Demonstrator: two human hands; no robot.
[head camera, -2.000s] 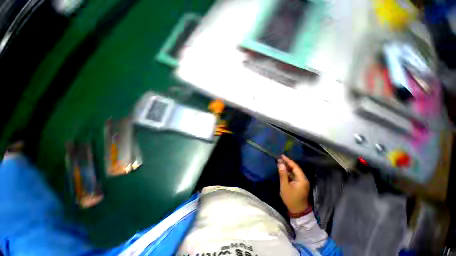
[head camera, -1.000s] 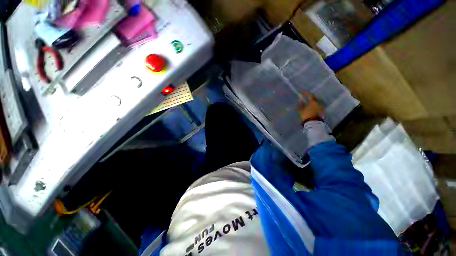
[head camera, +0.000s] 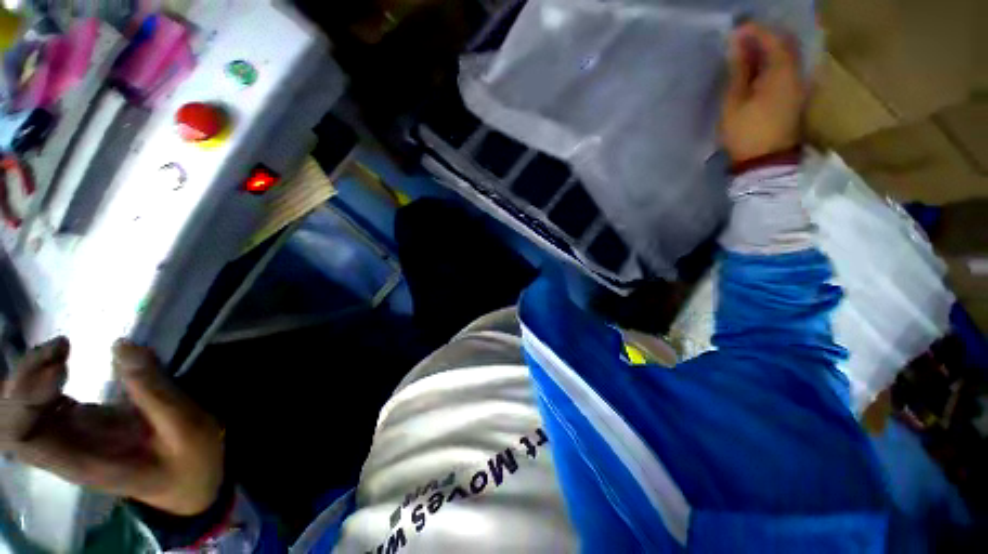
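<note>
My right hand (head camera: 767, 95) is at the upper right, with its fingers closed on the edge of a thin grey translucent sheet (head camera: 634, 81). The sheet is lifted and creased over a black parts tray (head camera: 542, 179) with rectangular pockets. A row of pockets shows along the tray's near left side; the sheet hides the rest. My left hand (head camera: 119, 433) is at the lower left, palm up and fingers apart, with nothing in it, by the near edge of the white machine.
The white machine table (head camera: 119, 249) at the left bears a red emergency button (head camera: 199, 121), a green button (head camera: 241, 73) and pink scraps (head camera: 152, 54). White sheets (head camera: 872, 276) lie at the right beside brown cartons (head camera: 910, 65). A yellowish perforated sheet (head camera: 295, 203) is under the machine edge.
My right hand has moved up and right, pulling the grey sheet up so that tray pockets show. My left hand has come into view at the lower left.
</note>
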